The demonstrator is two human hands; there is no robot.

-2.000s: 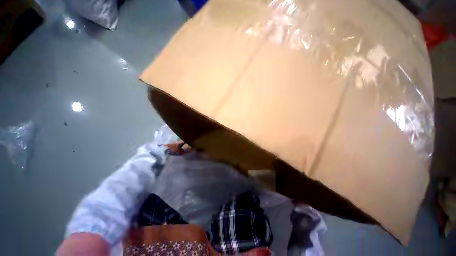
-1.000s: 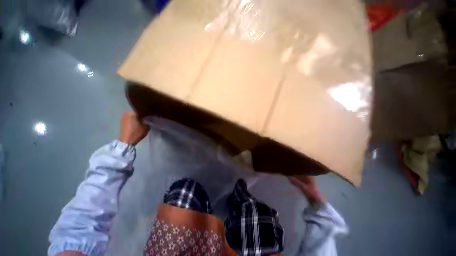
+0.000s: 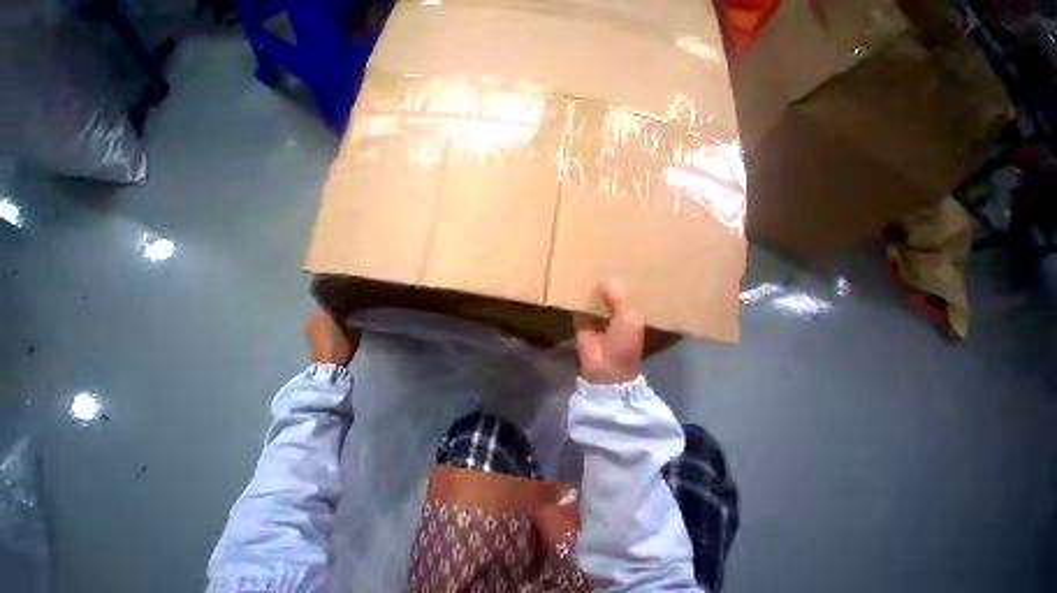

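Observation:
A large brown cardboard carton [image 3: 487, 220] with shiny tape lies tilted in front of me, its dark open mouth facing me. A thin clear plastic bag [image 3: 406, 394] hangs from the mouth down over my legs. My left hand [image 3: 332, 339] grips the bag's edge at the left corner of the mouth. My right hand [image 3: 612, 338] holds the carton's rim right of centre, thumb on the outer face and fingers under the edge. The carton's contents are hidden in shadow.
A blue plastic stool [image 3: 313, 52] stands behind the carton on the left. A whitish sack [image 3: 104, 145] lies at the far left. Another brown carton [image 3: 858, 139] stands at the right, with a crumpled brown piece [image 3: 937, 261] on the grey floor near it. Something red shows behind.
The carton has turned to face me more squarely and sits further left. My right hand has moved from under the right end of the mouth to the rim nearer the middle. More blue stool shows.

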